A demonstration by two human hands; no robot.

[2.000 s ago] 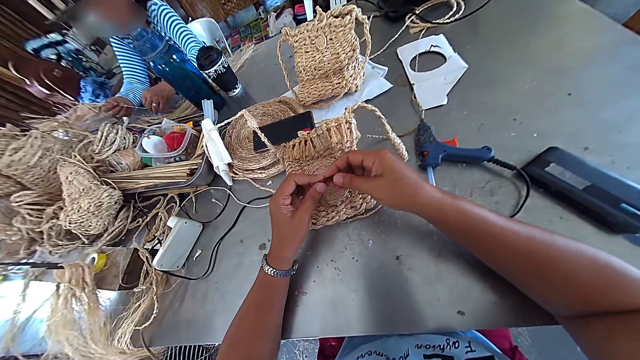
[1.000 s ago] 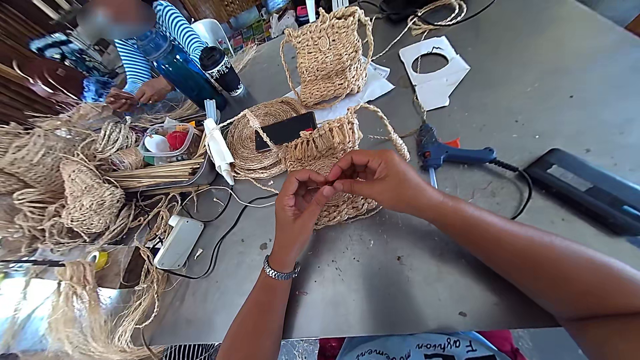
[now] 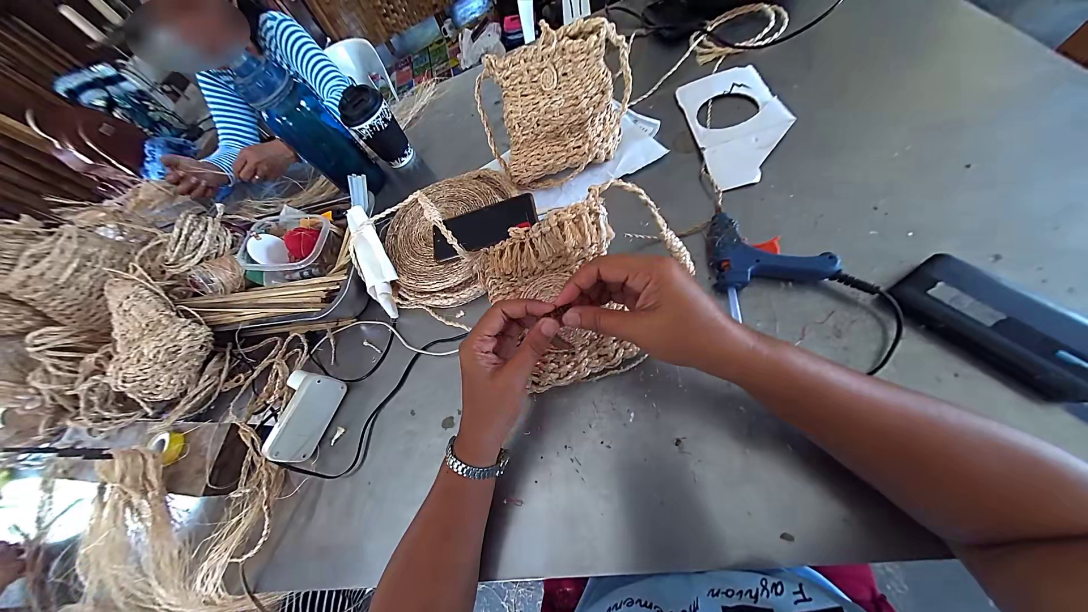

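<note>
My left hand [image 3: 501,344] and my right hand [image 3: 654,310] meet fingertip to fingertip, pinching a small dark brown piece [image 3: 557,314] whose kind I cannot tell. Beneath them lies a woven natural-fibre bag [image 3: 586,357] with a fringed flap and braided handles, partly hidden by my fingers. A black smartphone [image 3: 484,226] rests across a coiled braided-fibre rope [image 3: 433,272], at the bag's upper left. Farther back is a second woven bag [image 3: 557,102] on white paper. To the right of my right hand, a blue glue gun [image 3: 773,264] lies on the metal table.
Fibre cords and woven pieces [image 3: 153,340] heap at left, beside a plastic tub [image 3: 289,255] and a white power strip [image 3: 306,416] with cables. A blue bottle [image 3: 306,127] and cup [image 3: 378,127] stand near another person's hands [image 3: 229,170]. A white cutout [image 3: 735,127] and black case [image 3: 1003,331] lie right.
My hands stay together over the bag, with only slight finger movement. The other person's hands have shifted a little at the upper left.
</note>
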